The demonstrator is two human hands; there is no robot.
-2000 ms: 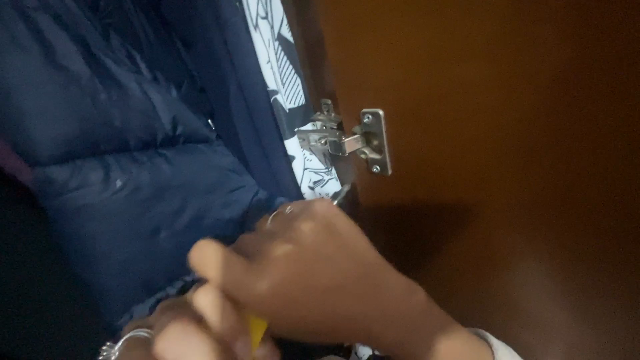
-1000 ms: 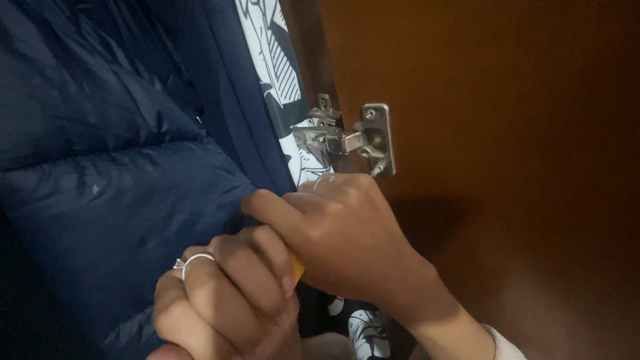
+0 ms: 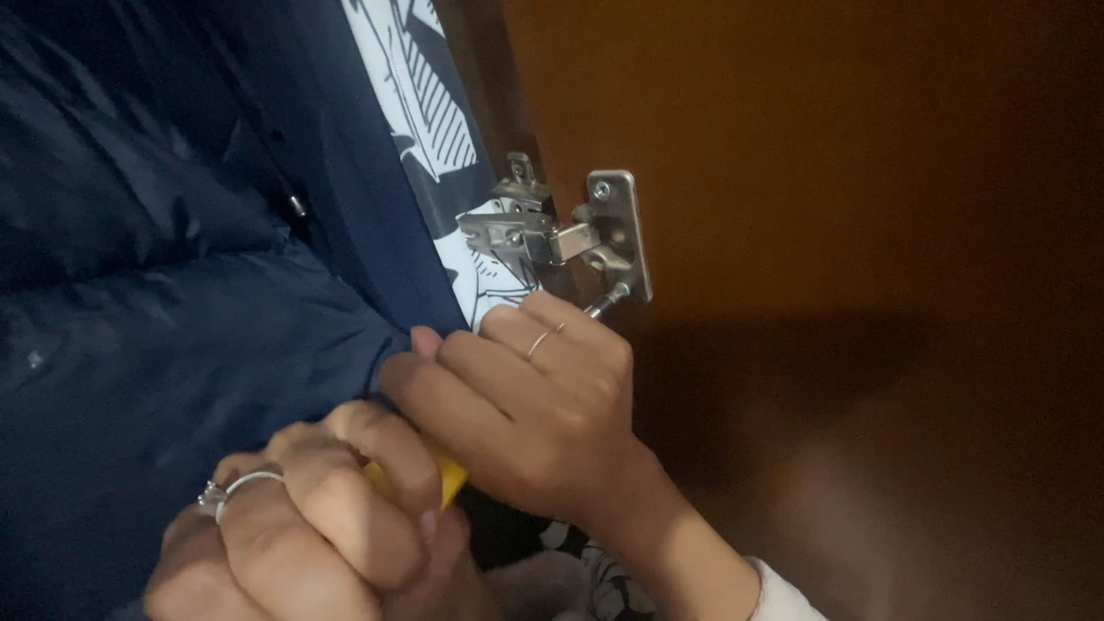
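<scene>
A metal cabinet hinge [image 3: 509,233] has its mounting plate [image 3: 619,237] on the brown wooden panel. The short visible length of a screwdriver shaft [image 3: 602,305] slants from my right hand up to the screw at the plate's lower end. My right hand [image 3: 526,405], with a thin ring, is curled around the tool just below the hinge. Lower left, my left hand [image 3: 319,517], wearing a stone-set ring, is closed on the yellow handle [image 3: 453,479]. The fingers hide most of the handle and shaft.
A dark blue quilted jacket [image 3: 172,345] fills the left side, close against both hands. Behind the hinge runs a strip of black-and-white patterned material [image 3: 431,112]. The wooden panel [image 3: 845,172] takes up the right side. Patterned fabric [image 3: 617,578] shows below my right wrist.
The screwdriver's shaft now shows between my right hand and the hinge plate, where my right hand covered it a second ago. My left hand shows more fully than two seconds ago.
</scene>
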